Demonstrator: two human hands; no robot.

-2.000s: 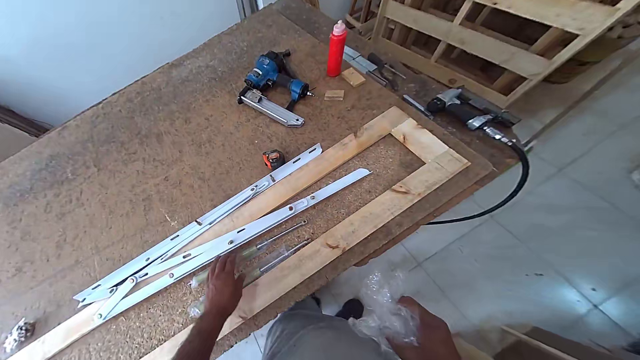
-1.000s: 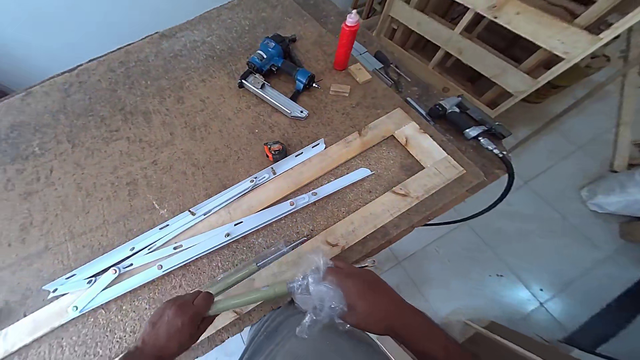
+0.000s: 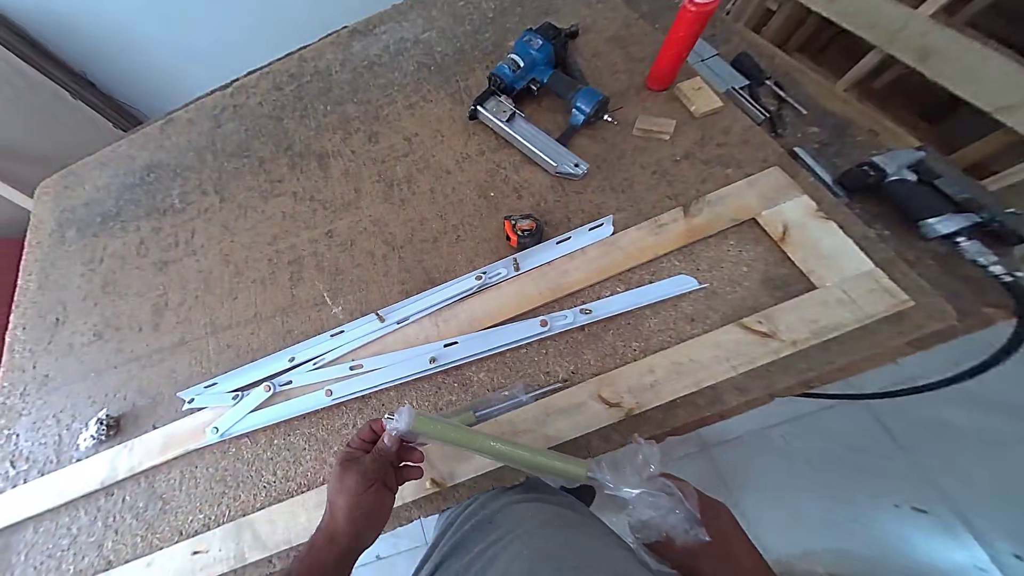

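Note:
My left hand (image 3: pixel 374 472) pinches the upper left end of a green gas strut (image 3: pixel 504 450) in clear plastic wrap. At its other end my right hand (image 3: pixel 692 528) holds the bunched plastic film (image 3: pixel 640 488), which partly hides the fingers. A second wrapped strut (image 3: pixel 512 402) lies behind it on the board, beside the wooden frame (image 3: pixel 672 368). White metal hinge mechanisms (image 3: pixel 512 344) with slots and bolts rest across the frame's far rail, left of the struts' far end.
A blue pneumatic stapler (image 3: pixel 532 96), an orange and black tape measure (image 3: pixel 523 231), a red bottle (image 3: pixel 682 44) and small wood blocks (image 3: pixel 698 97) lie on the worktable (image 3: pixel 240 200). An air tool (image 3: pixel 920 192) with a black hose (image 3: pixel 944 380) is at the right edge. Crumpled plastic (image 3: pixel 98 430) lies at left.
The left hand, first on the struts at the board, now holds one strut's end above the frame's near rail. The right hand, earlier away from the struts with plastic film, is at this strut's other end.

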